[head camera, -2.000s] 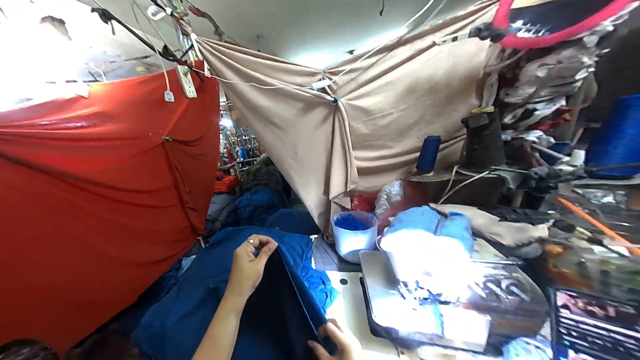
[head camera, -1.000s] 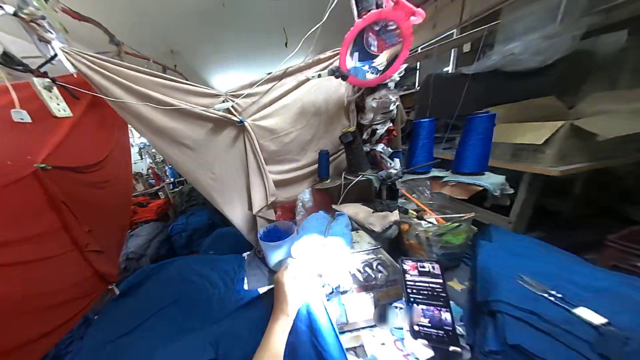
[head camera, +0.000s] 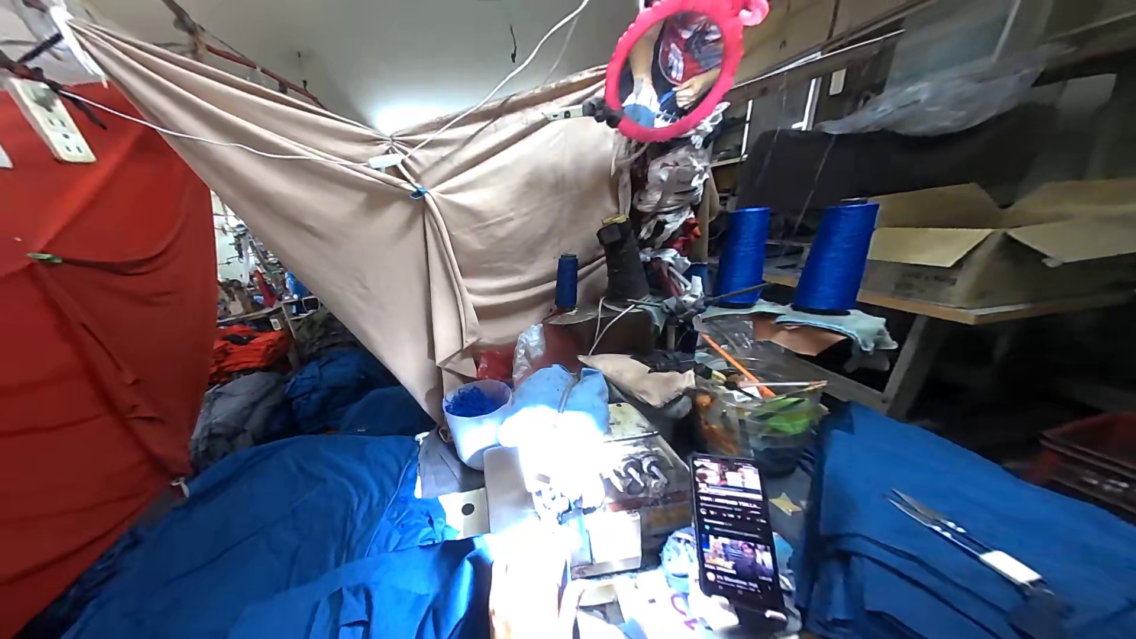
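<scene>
An overlock-type sewing machine (head camera: 652, 475) stands at the centre, its needle area washed out by a bright lamp. What appears to be my left hand (head camera: 524, 590) is a glaring pale shape at its front, beside blue fabric (head camera: 382, 590) on the left; its fingers and grip cannot be made out. A pale curved edge right of it may belong to my right hand, which I cannot tell clearly. The pink-framed round mirror (head camera: 612, 93) overhead reflects hands over cloth. A light blue cloth (head camera: 564, 395) covers the machine's top.
A phone (head camera: 735, 532) with a lit screen stands right of the machine. Thread snips (head camera: 967, 541) lie on folded blue fabric (head camera: 887, 461) at the right. Behind are a white tub (head camera: 479, 435), a cluttered container (head camera: 763, 426), blue thread cones (head camera: 837, 257) and an open cardboard box (head camera: 950, 266).
The view has swung right since two seconds ago. Then, both hands spread blue fabric left of the machine; now a hand shape is at the machine's front in the glare.
</scene>
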